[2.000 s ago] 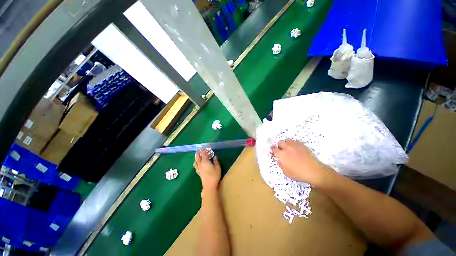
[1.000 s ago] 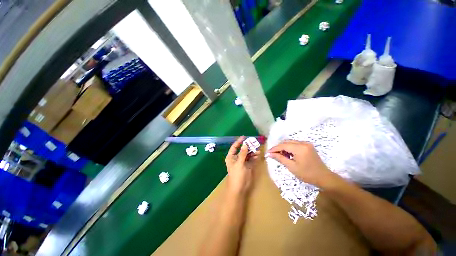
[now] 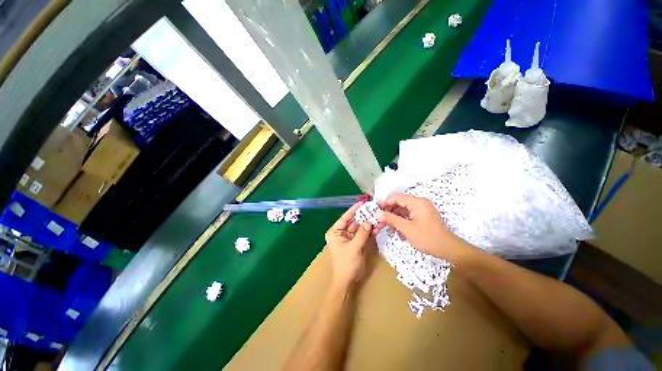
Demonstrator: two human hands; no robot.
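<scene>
My left hand (image 3: 348, 239) holds a knobbly white assembly (image 3: 368, 213) between thumb and fingers, above the edge of the cardboard sheet (image 3: 406, 340). My right hand (image 3: 417, 224) touches the assembly's right side with pinched fingertips; whether a small part is between them is too small to tell. Small white parts (image 3: 425, 274) lie heaped and spilling from the mouth of the clear plastic bag (image 3: 508, 188), beside and under my right hand.
Several white assemblies (image 3: 242, 245) sit on the green conveyor belt (image 3: 189, 333); two lie near the stop bar (image 3: 297, 203). A pale post (image 3: 312, 87) rises beyond my hands. Two wrapped bottles (image 3: 528, 98) stand behind the bag, before a blue sheet (image 3: 573, 43).
My left hand has moved from the belt to the right with an assembly in it. My right hand has left the parts heap and now meets the assembly. The view has shifted slightly.
</scene>
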